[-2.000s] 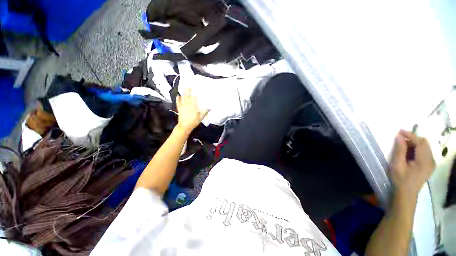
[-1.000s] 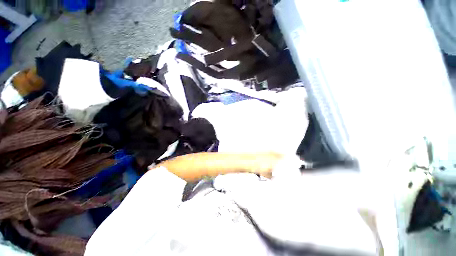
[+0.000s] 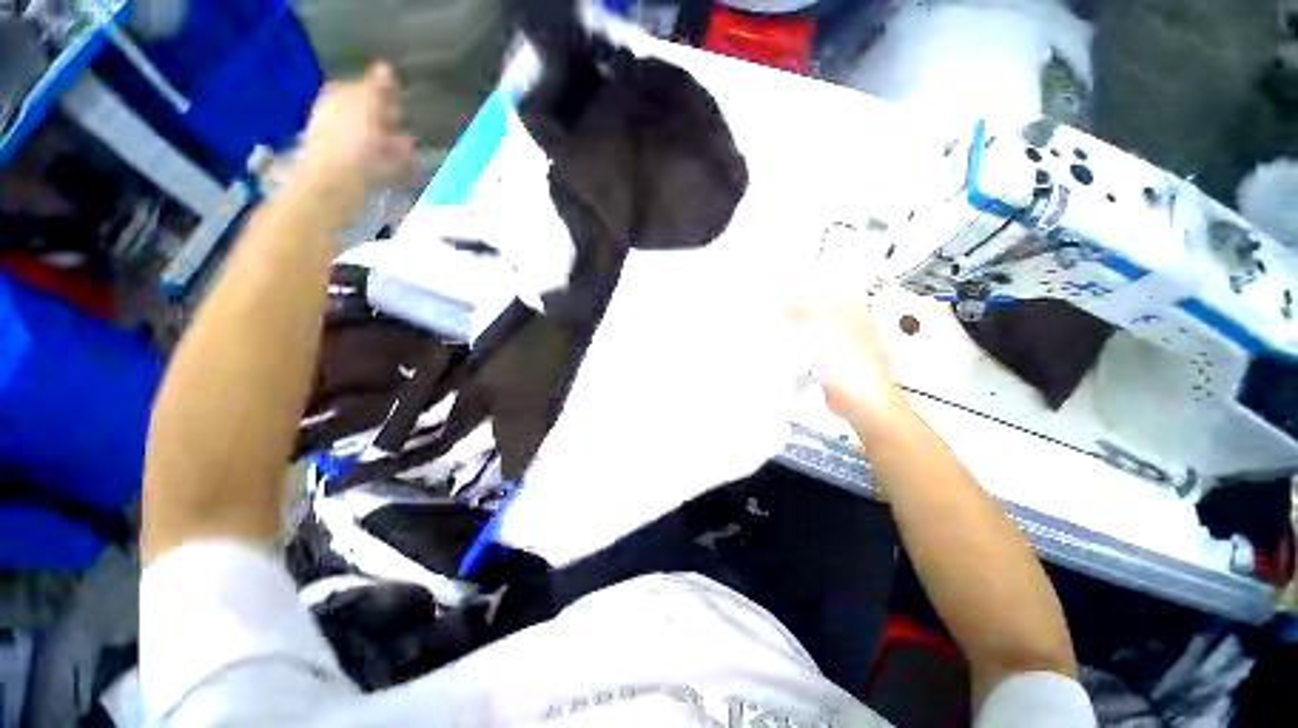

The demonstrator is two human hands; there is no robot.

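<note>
A white panel [image 3: 641, 384] spreads over the table's left part and hangs past its front edge. A dark brown curved piece [image 3: 689, 157] lies at its upper left, with more dark brown cloth running down its left side. My right hand [image 3: 851, 349] is at the panel's right edge near the needle area; it is washed out by glare, so its grip is unclear. My left hand [image 3: 356, 131] is raised at the upper left, off the panel, blurred, with no cloth visible in it. The white sewing machine [image 3: 1125, 228] with blue stripes stands at the right.
A spare brown piece [image 3: 1046, 346] lies under the machine arm. Thread snips [image 3: 1147, 467] lie near the table's right front. The grey ruler strip [image 3: 1053, 533] runs along the front edge. Dark and white cloth heaps [image 3: 384, 533] lie below left. Blue bags [image 3: 71, 413] are at far left.
The view has swung to the table and machine. The white panel, earlier a blur over the lap, is now spread on the table. My left arm has moved up and left, and my right hand is visible again.
</note>
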